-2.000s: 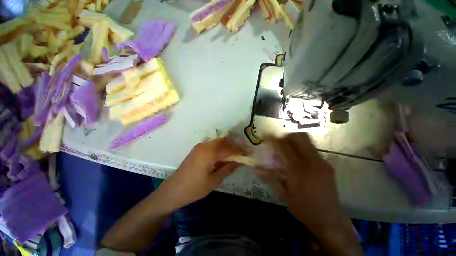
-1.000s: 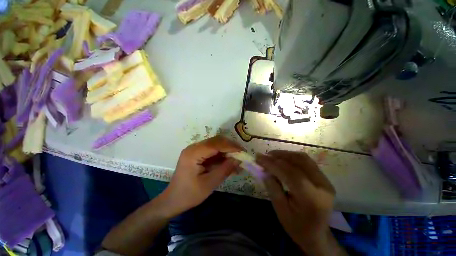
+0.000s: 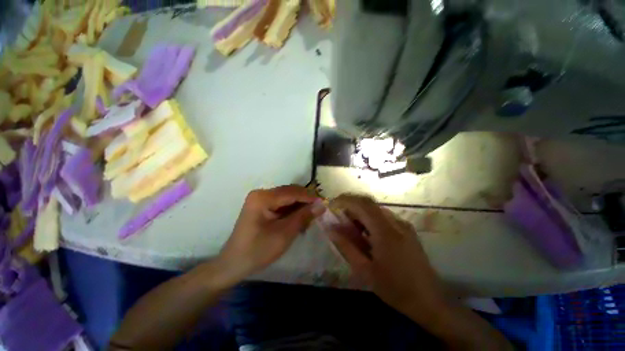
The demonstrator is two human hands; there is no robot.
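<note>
My left hand [image 3: 271,223] and my right hand [image 3: 373,240] meet over the table's front edge, below the sewing machine head [image 3: 438,68]. Both pinch a small pale pink and cream strip [image 3: 330,221] between their fingertips; the fingers hide much of it. The needle area [image 3: 380,154] glows very bright under the lamp, and its small parts cannot be told apart. The strip is in front of the needle plate [image 3: 334,149], away from the needle.
At left lie stacked yellow strips [image 3: 154,154], a purple strip [image 3: 156,209], purple pieces [image 3: 164,72] and a yellow heap [image 3: 34,75]. Layered strips [image 3: 264,24] lie at the back. A purple bundle [image 3: 545,216] is at right, above a blue crate [image 3: 589,319].
The view has shifted, so the machine head appears further left. My hands stay together on the small strip, now with fingertips closer together and near the guide's corner.
</note>
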